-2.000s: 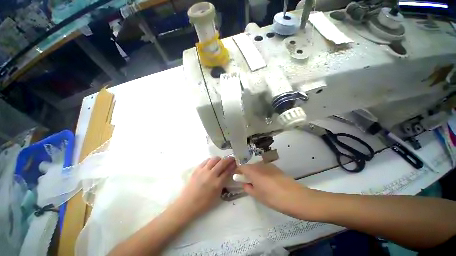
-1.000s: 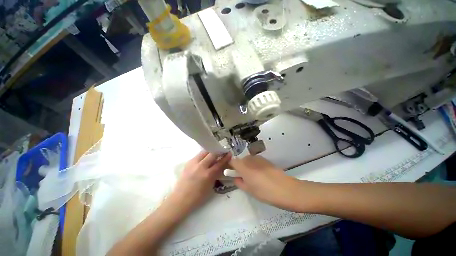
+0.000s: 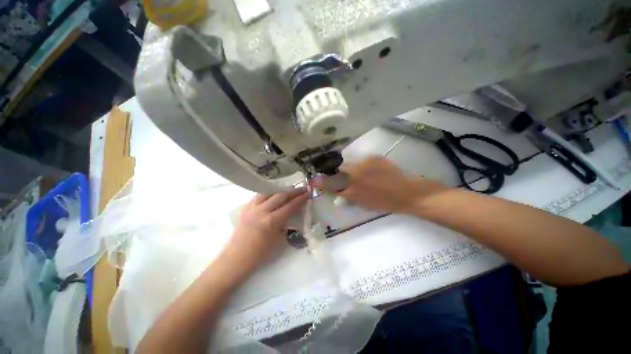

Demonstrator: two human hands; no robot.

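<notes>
Sheer white fabric [image 3: 162, 276] spreads over the table to the left. A narrow whitish strip [image 3: 311, 225] runs from the presser foot [image 3: 315, 188] toward me and over the front edge. My left hand [image 3: 266, 218] lies on the fabric with its fingertips beside the foot; its thumb is hidden. My right hand [image 3: 377, 185], blurred, is just right of the foot. A small rounded white end [image 3: 339, 201] shows at its fingers and a thin rod sticks out behind it, probably one white-handled pick in its grip. The needle tip cannot be made out.
The sewing machine head [image 3: 228, 104] with its white tension dial [image 3: 322, 112] fills the upper middle. Black-handled shears [image 3: 481, 162] and a slim black-handled tool [image 3: 571, 162] lie right. A blue basket [image 3: 52, 200] and a brown strip [image 3: 114, 166] are left. Printed ruler marks [image 3: 415, 266] line the front edge.
The view has moved closer, so the machine head looks larger. My right hand has moved away from my left, to the right side of the foot. The narrow strip before the foot is now uncovered.
</notes>
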